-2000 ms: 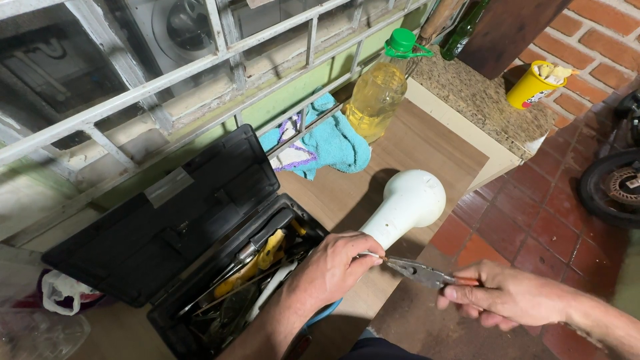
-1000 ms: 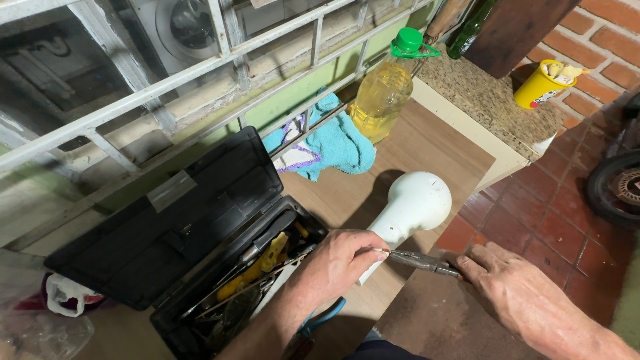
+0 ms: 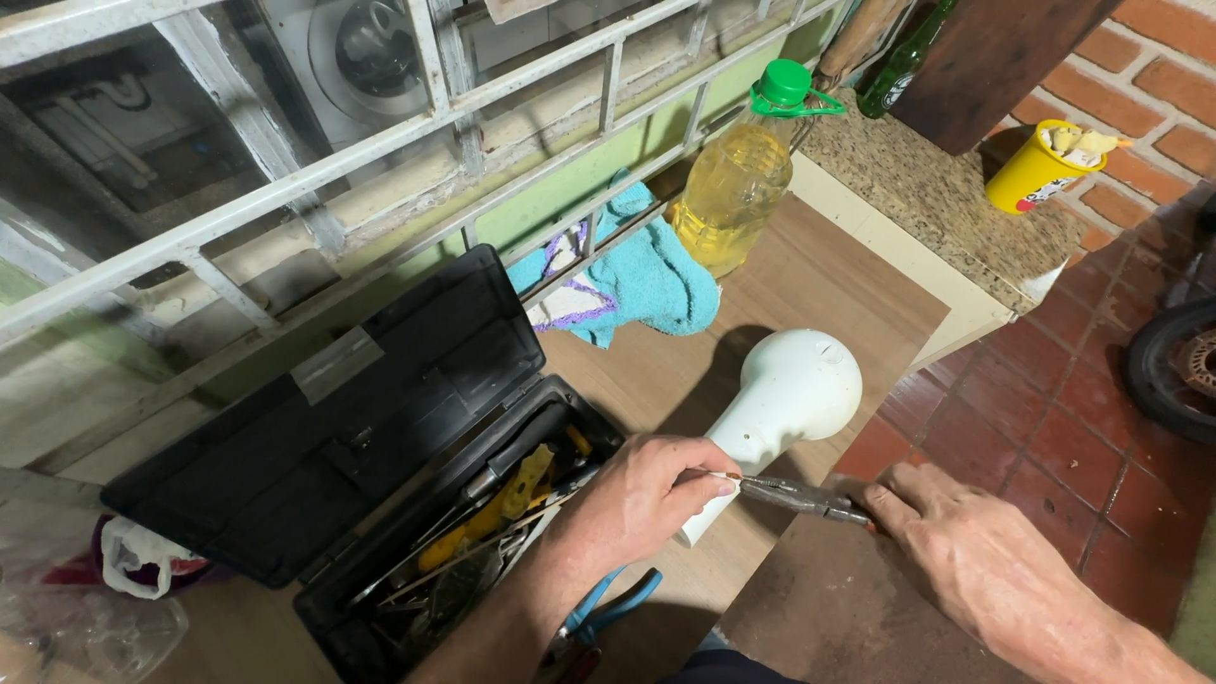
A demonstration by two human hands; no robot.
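Note:
My left hand (image 3: 655, 489) pinches a thin wire with a bare copper-coloured end (image 3: 727, 475) between thumb and forefinger. The narrow jaws of metal pliers (image 3: 807, 499) meet the wire there. My right hand (image 3: 936, 527) holds the pliers by their handles, which the fingers mostly hide. Just behind lies a white plastic housing (image 3: 803, 385) with a rounded head and a tapering neck, on the wooden board. An opened black toolbox (image 3: 446, 532) with screwdrivers and other tools sits left of my left hand. Blue-handled pliers (image 3: 613, 608) lie below my left wrist.
A teal cloth (image 3: 655, 285) and a large bottle of yellow liquid (image 3: 736, 190) stand near the window grille (image 3: 380, 157). On the granite slab (image 3: 912, 180) are a yellow cup (image 3: 1040, 171) and a green glass bottle (image 3: 902, 62). A wheel (image 3: 1178, 370) is at the far right.
My right hand has turned from a side grip on the pliers to a more overhand one, and the pliers have rolled edge-on. My left hand stays at the wire.

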